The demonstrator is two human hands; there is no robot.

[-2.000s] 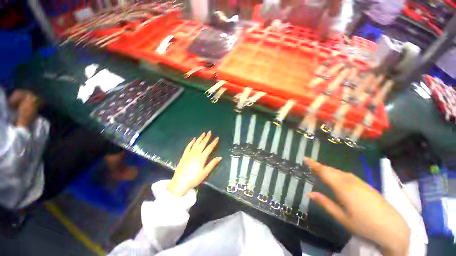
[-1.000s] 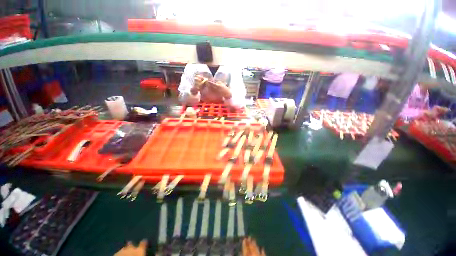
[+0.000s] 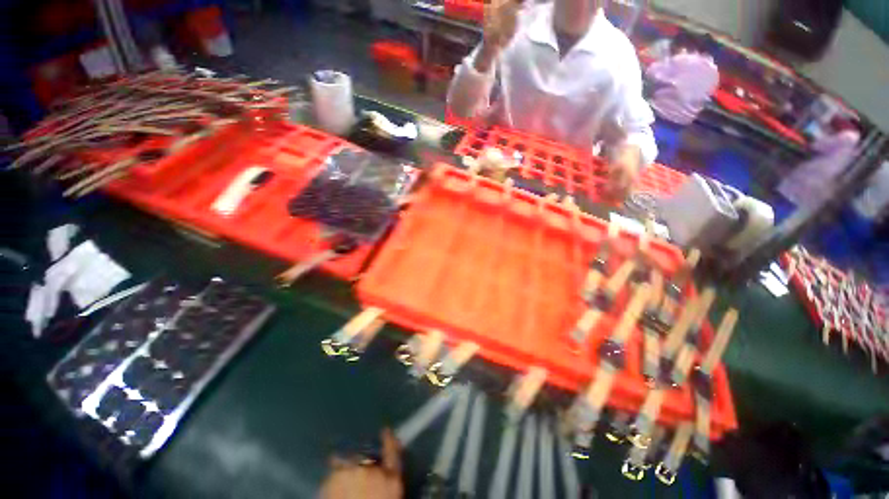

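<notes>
A row of watches lies on the green bench at the bottom centre. Their long grey strap halves point(image 3: 475, 443) point away from me, and the lower parts are cut off by the edge. My left hand point(image 3: 363, 479) is at the row's left end, blurred and cut off by the bottom edge. A dark piece is at its fingertips, beside the slanted leftmost strap point(image 3: 427, 413); whether the hand grips it is unclear. My right hand is not in view. The red compartment tray point(image 3: 468, 278) behind holds watches at its right side, with buckle halves point(image 3: 441, 364) over its front edge.
The black watch-head tray point(image 3: 161, 356) and crumpled white tissue point(image 3: 83, 276) are at left. Another red tray point(image 3: 234, 210) holds a shiny clear bag point(image 3: 356, 193) and many straps. A person in white point(image 3: 560, 78) sits opposite. A grey-white block point(image 3: 716, 214) stands far right.
The view has tilted and turned, so the overhead shelf has mostly left it. My right hand has left the picture. The leftmost strap now slants away from the others beside my left hand.
</notes>
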